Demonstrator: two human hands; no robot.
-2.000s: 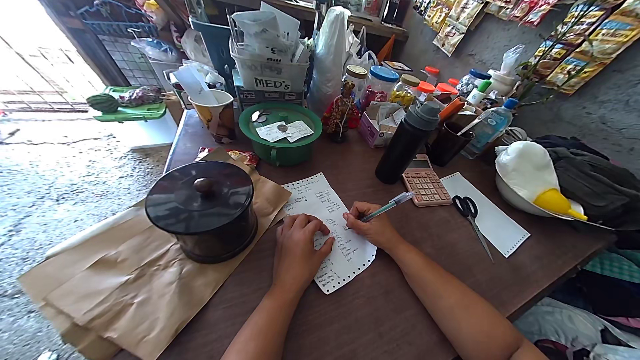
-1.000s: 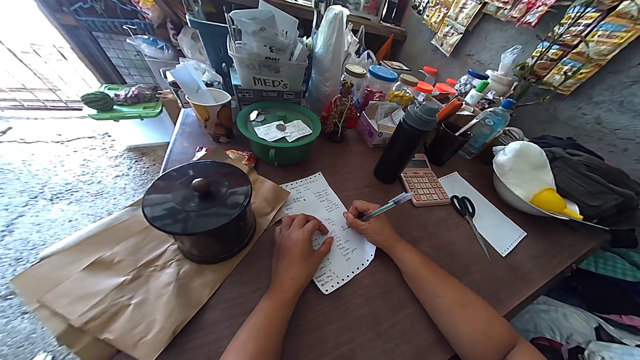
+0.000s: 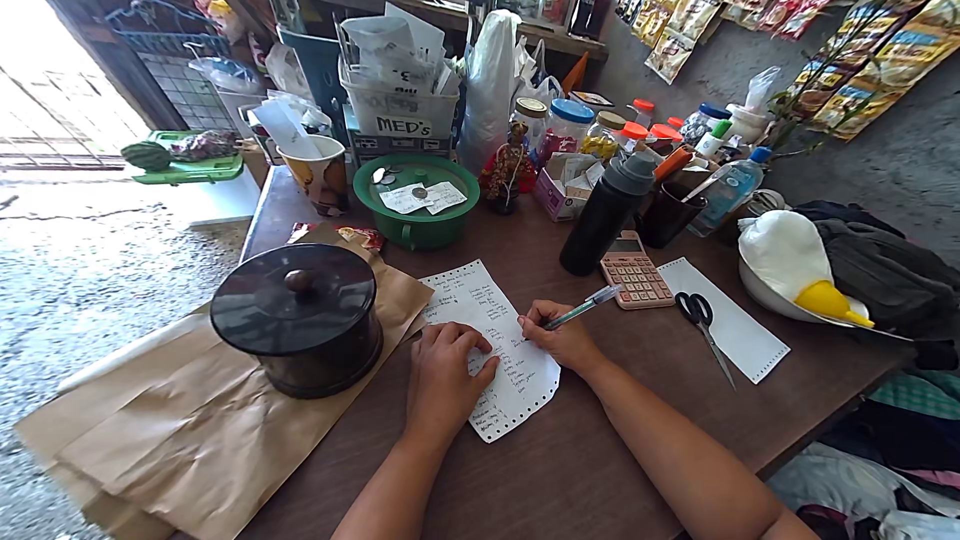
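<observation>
A sheet of paper with punched edges and handwriting [image 3: 517,375] lies on the brown table. My left hand [image 3: 448,373] rests flat over its left part, fingers somewhat spread, gripping nothing. My right hand [image 3: 559,335] holds a pen with a clear barrel [image 3: 581,309], its point down at the paper's right side. Right of that hand are a pink calculator [image 3: 637,281], black-handled scissors [image 3: 705,330] and a blank punched-edge sheet [image 3: 739,337], which the scissors partly overlap. A black lidded pot [image 3: 296,322] stands left of my left hand on brown paper [image 3: 172,420].
Behind the written sheet stands a green basin [image 3: 420,225] with paper slips and coins on its lid. A black bottle [image 3: 604,217] stands behind the calculator, near a dark pen cup [image 3: 670,215]. A white bowl [image 3: 772,289] with a yellow funnel sits at the table's right edge.
</observation>
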